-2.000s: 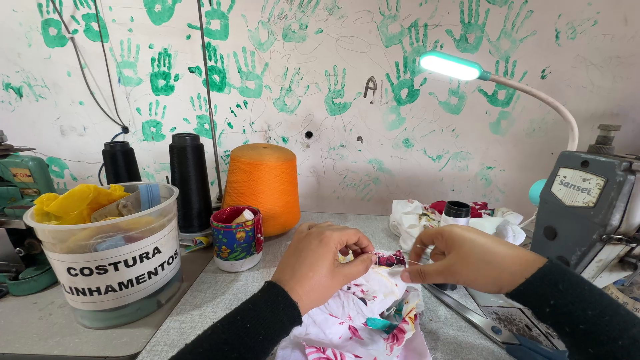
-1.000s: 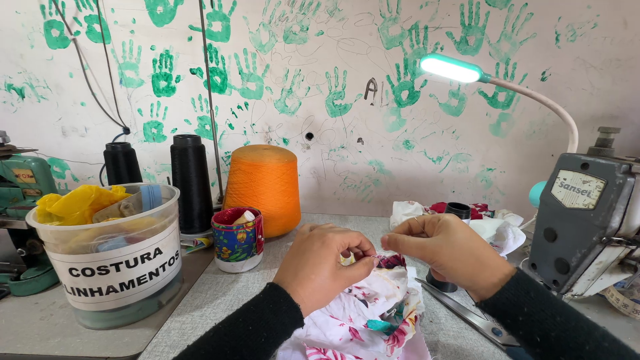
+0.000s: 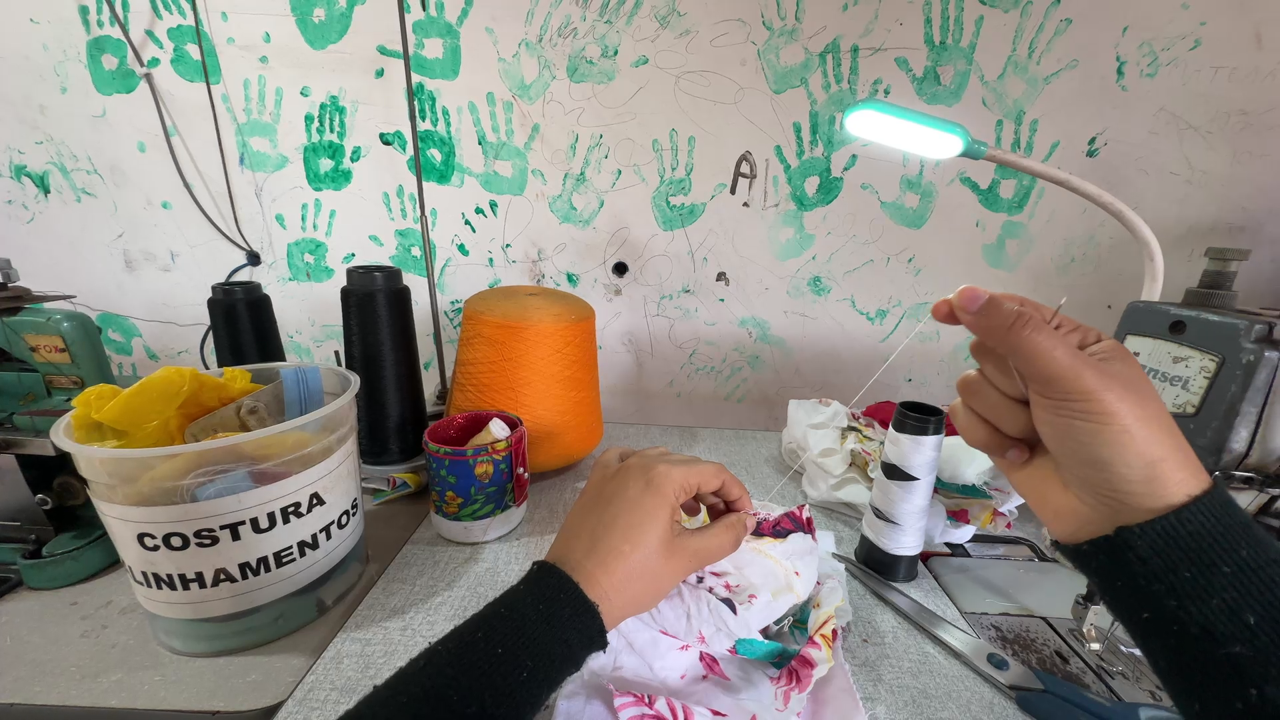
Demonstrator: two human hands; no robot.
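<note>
My left hand [image 3: 660,520] pinches the gathered edge of a white floral fabric [image 3: 720,630] lying on the grey tabletop. Raised at the right, my right hand [image 3: 1060,400] grips a sewing needle [image 3: 1060,308] between its fingers, its tip showing above the knuckles. A white thread [image 3: 860,390] runs taut from the right fingertips down to the fabric edge at my left fingers. Between the hands, farther back, stands a spool of white thread [image 3: 903,490]. Fabric scissors [image 3: 940,630] with dark blue handles lie right of the fabric, partly cut off by the lower frame edge.
A labelled plastic tub [image 3: 230,500] stands left, with black thread cones [image 3: 385,370], an orange thread cone [image 3: 525,375] and a fabric-wrapped cup [image 3: 477,480] beyond. Crumpled fabric scraps [image 3: 820,450] lie behind the spool. A sewing machine [image 3: 1190,370] and a lit lamp [image 3: 910,130] are at right.
My right hand has moved up and to the right, away from my left hand, drawing the thread out between them. My left hand stays at the fabric edge.
</note>
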